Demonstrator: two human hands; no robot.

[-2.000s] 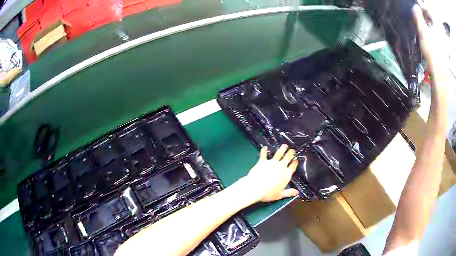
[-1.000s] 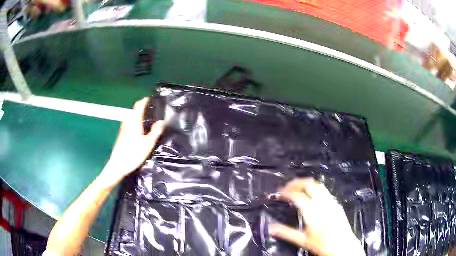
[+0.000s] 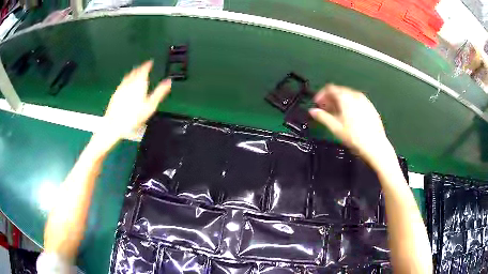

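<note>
A black blister tray [image 3: 230, 166] with empty shiny pockets lies in front of me on the green bench, its far edge reaching over the belt. Two black phone frames [image 3: 282, 98] lie together on the belt just beyond the tray. My right hand [image 3: 342, 112] is at the nearer one, its fingers at the frame's right end; the grip is blurred. Another black frame [image 3: 177, 62] lies further left on the belt. My left hand [image 3: 131, 104] is just left of it, blurred, thumb and fingers apart, holding nothing visible.
The green conveyor belt [image 3: 230, 64] runs across beyond the white edge rail [image 3: 59, 117]. More dark parts [image 3: 63, 76] lie at its far left. A tray stack [image 3: 461, 222] stands at the right. Red material [image 3: 393, 18] lies across the line.
My left hand has left the tray's far left corner and reached over the belt. My right hand has moved from the tray's middle to the frames. The tray sits lower in view.
</note>
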